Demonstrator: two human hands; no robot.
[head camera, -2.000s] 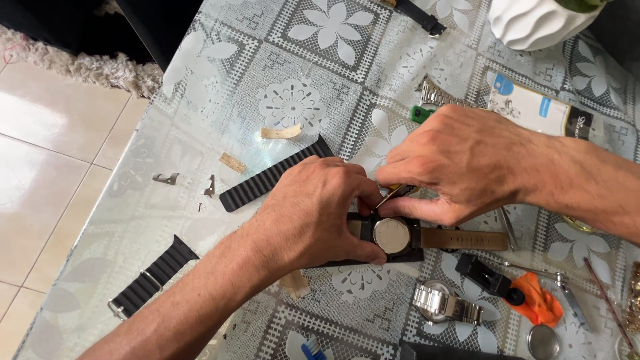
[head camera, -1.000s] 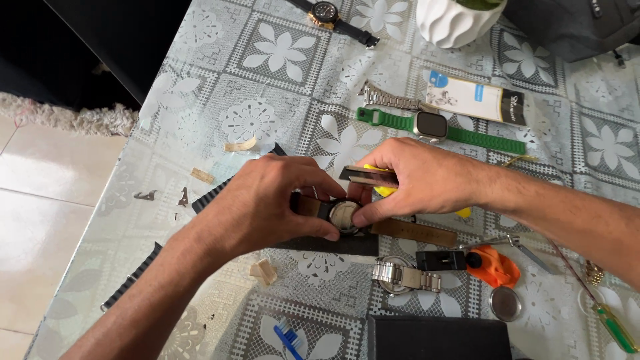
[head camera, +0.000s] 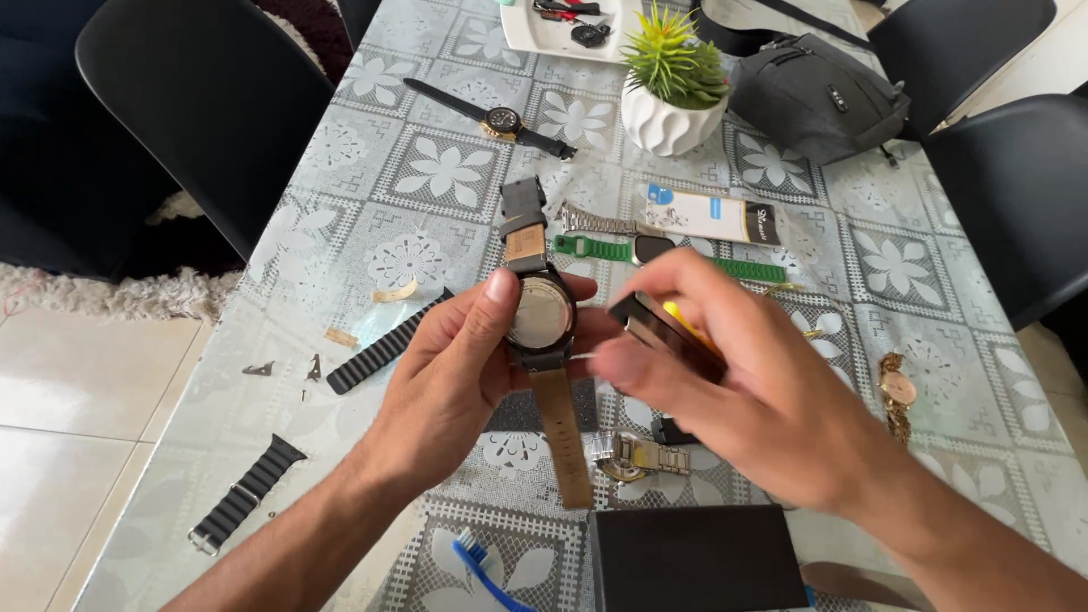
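My left hand (head camera: 463, 361) holds a wristwatch (head camera: 541, 313) with its metal case back turned up; the leather strap runs away above the hand and hangs down below it. To the right of the watch, my right hand (head camera: 748, 374) grips a dark tool with a yellow part (head camera: 671, 336), blurred and partly hidden by the fingers. The tool's dark end points toward the watch, apart from it. Under the hands lies a dark textured pad (head camera: 544, 412), mostly covered. A steel bracelet watch (head camera: 629, 456) lies just below the right hand.
Beyond the hands lie a green-strapped smartwatch (head camera: 653, 248), a metal bracelet (head camera: 599, 221), a black strap watch (head camera: 502, 120) and a potted plant (head camera: 673, 110). Black ribbed straps (head camera: 246, 495) lie left. Nearer are a black box (head camera: 697, 557) and a blue toothbrush (head camera: 480, 565). A gold watch (head camera: 898, 389) lies right.
The watch was low over the pad between both hands; my left hand now holds it raised, strap lengthwise. My right hand has moved away from it with the dark tool. The view has shifted.
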